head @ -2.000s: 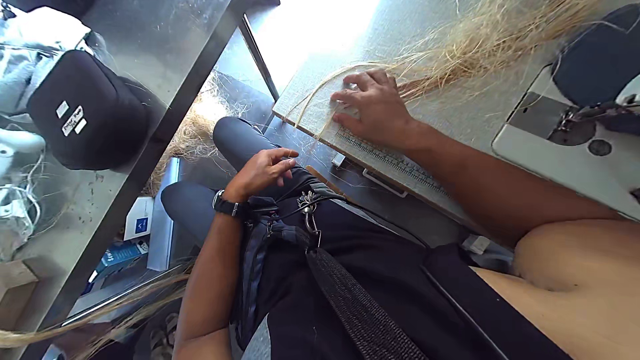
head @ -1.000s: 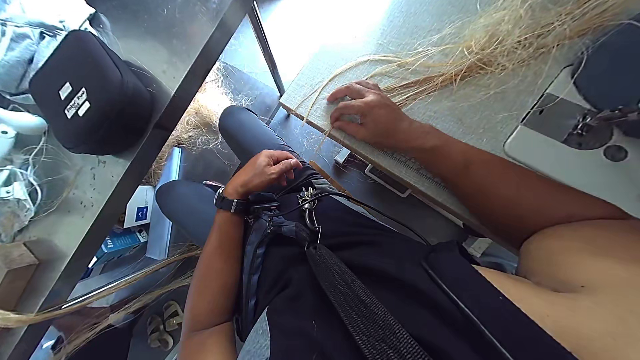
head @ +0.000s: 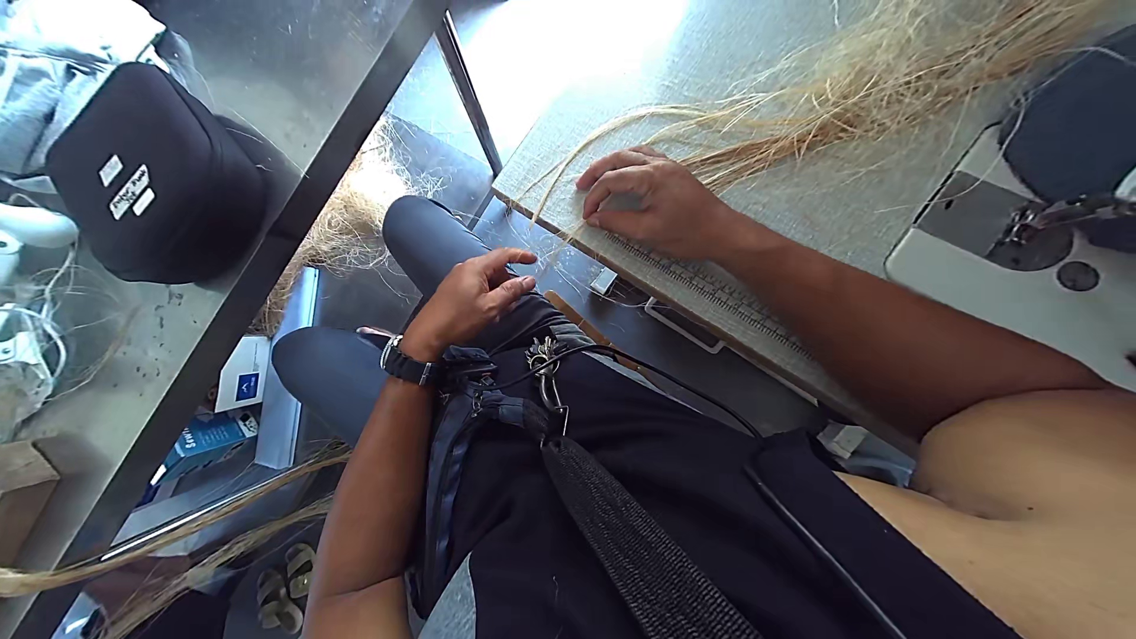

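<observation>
My right hand [head: 657,204] rests on the table's front edge with its fingers curled and the thumb near the fingertips. A thin strand of pale plant fibre [head: 575,232] runs from its fingertips over the edge. The long bundle of loose straw-coloured fibres [head: 816,120] lies across the cloth-covered tabletop [head: 874,209], partly hidden behind this hand. Beside it, a printed ruler scale [head: 710,288] follows the edge, partly under my forearm. My left hand [head: 484,297], with a black watch on the wrist, hovers above my lap, thumb and index finger apart, holding nothing visible.
A sewing machine [head: 1047,257] stands at the right of the table. Across a gap, another table carries a black case [head: 151,177]. Fibre heaps [head: 342,217] lie beyond my knees; further fibre bundles [head: 222,524] hang low at left, near sandals [head: 284,590].
My left hand's thumb and index finger have spread apart since one second ago. The right hand stays at the table edge by the fibres, its fingers more curled than two seconds ago.
</observation>
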